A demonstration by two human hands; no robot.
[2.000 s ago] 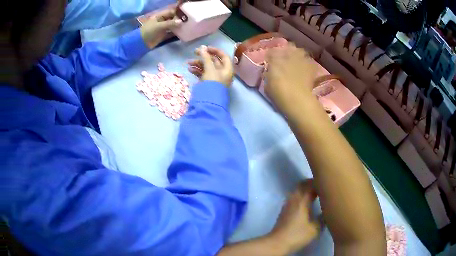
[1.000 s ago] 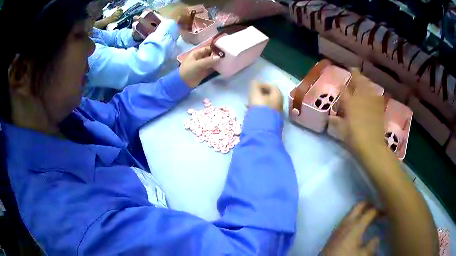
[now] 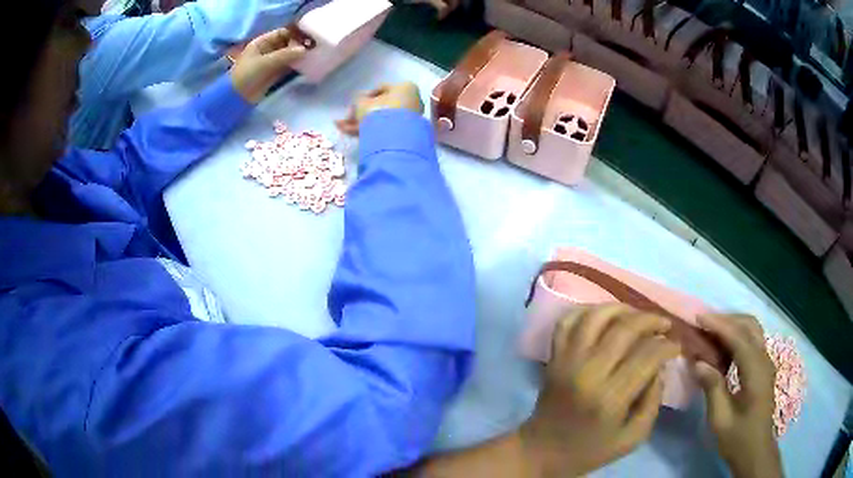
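A pink housing shell (image 3: 636, 273) is tilted in front of me above the tabletop. A brown strap (image 3: 599, 277) arches along it, and its far-left end hangs at the shell's left side. My right hand (image 3: 748, 383) grips the shell's right end, where the strap end lies between thumb and fingers. My left hand (image 3: 603, 373) is at the shell's near side, fingers bent towards the strap end. Blur hides whether it pinches anything. A pile of small pink buttons (image 3: 786, 387) lies just right of my right hand, partly behind it.
Two strapped housings (image 3: 477, 131) stand side by side at the table's far edge, by the green belt (image 3: 655, 177) with rows of housings. At my left a person in blue smock holds a housing (image 3: 341, 37); their elbow (image 3: 402, 308) reaches near my left arm. Another button pile (image 3: 297, 168) lies there.
My right hand has come back from the housings at the far edge. A housing is now between my hands. Two housings stay by the belt. The view has shifted.
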